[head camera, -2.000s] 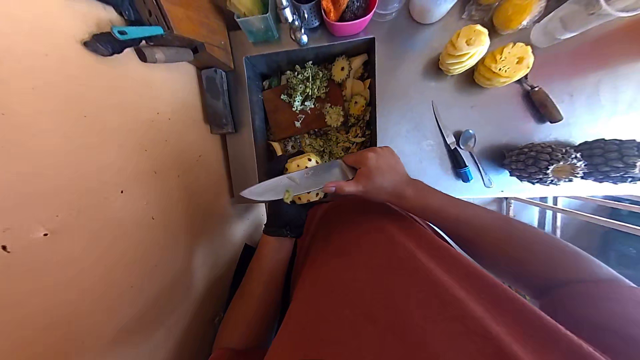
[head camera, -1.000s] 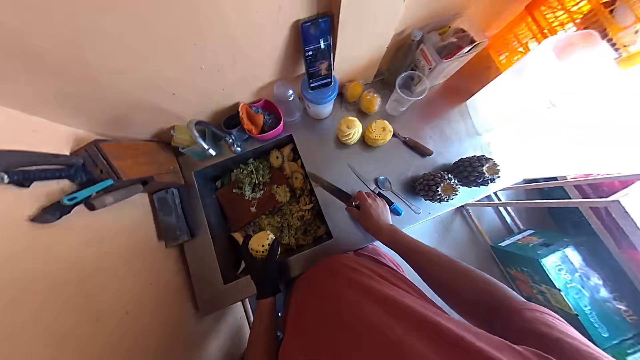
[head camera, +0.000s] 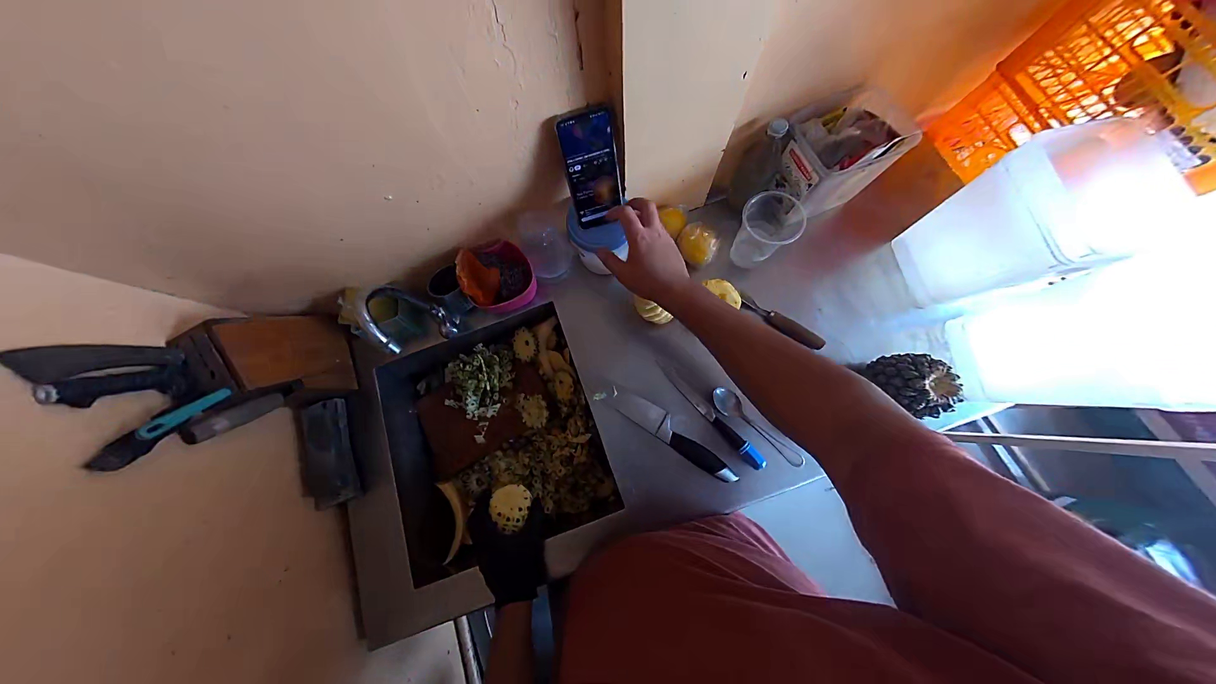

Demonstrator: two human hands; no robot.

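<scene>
My left hand, in a black glove, holds a peeled pineapple over the near edge of the metal sink, which is filled with fruit peelings and a brown board. Bare and stretched forward, my right hand has its fingers at the lower edge of a lit smartphone, which leans on the wall on a blue-lidded tub. A large kitchen knife lies on the steel counter beside a smaller blue-ended knife and a spoon. Partly behind my right forearm are carved pineapples.
A knife block with several knives stands left of the tap. Behind the sink is a pink bowl. A plastic cup, a wooden-handled knife and an unpeeled pineapple are on the right.
My right hand has let go of the large knife, now on the counter, and has moved up to the phone. My left hand still holds the peeled pineapple. The view has shifted.
</scene>
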